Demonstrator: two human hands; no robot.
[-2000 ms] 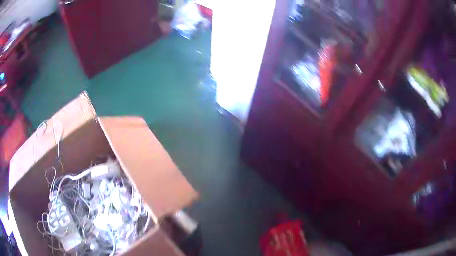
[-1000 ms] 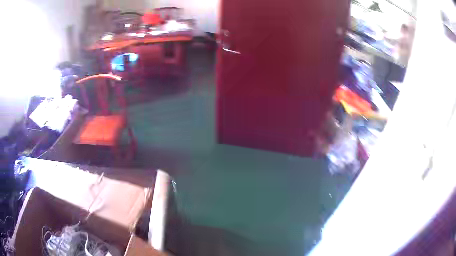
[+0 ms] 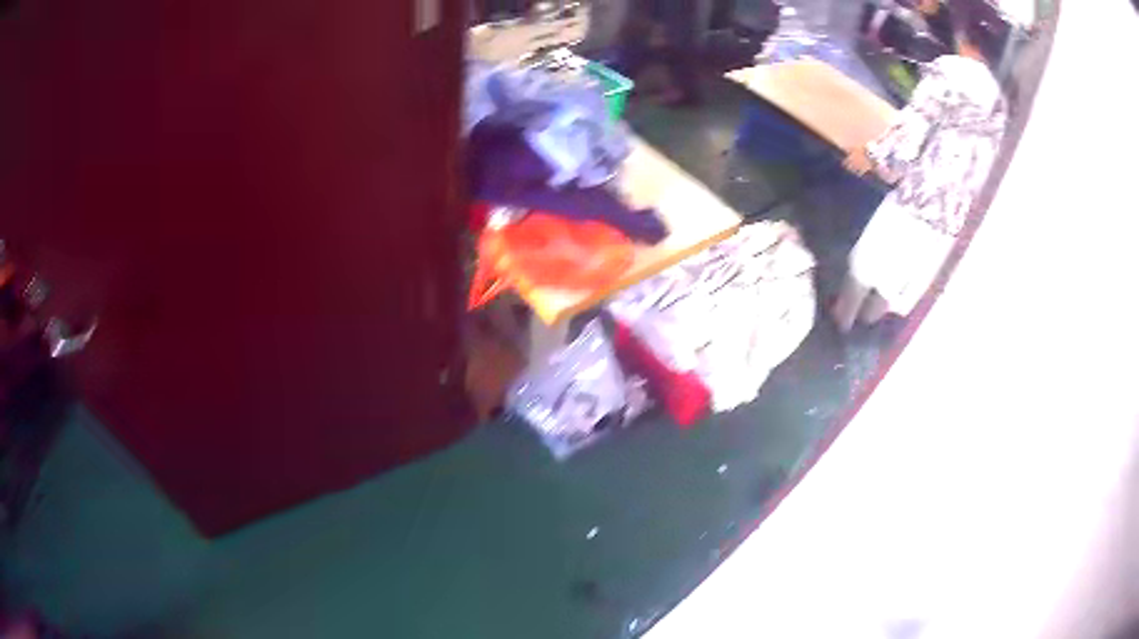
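Neither of my hands is in view. Nearest in front of me is a dark red door (image 3: 287,237), standing open at the left. Beyond its edge, a light wooden table (image 3: 668,200) carries heaped blue and purple cloth (image 3: 550,137) and orange cloth (image 3: 562,250). A white patterned heap (image 3: 737,306) leans at the table's near side, with a red piece beside it. A clear plastic bag (image 3: 575,393) lies on the floor below. The picture is blurred.
Green floor (image 3: 462,549) runs in front of the door. A bright white wall or frame (image 3: 974,462) fills the lower right. A person (image 3: 937,162) in a patterned top stands by a second wooden table (image 3: 818,100) at the upper right. A green basket (image 3: 610,87) is behind the cloth.
The view has swung right. The open carton of white cables, the chair and the desk have left the picture. The door now fills the left side and the workshop beyond has come into view.
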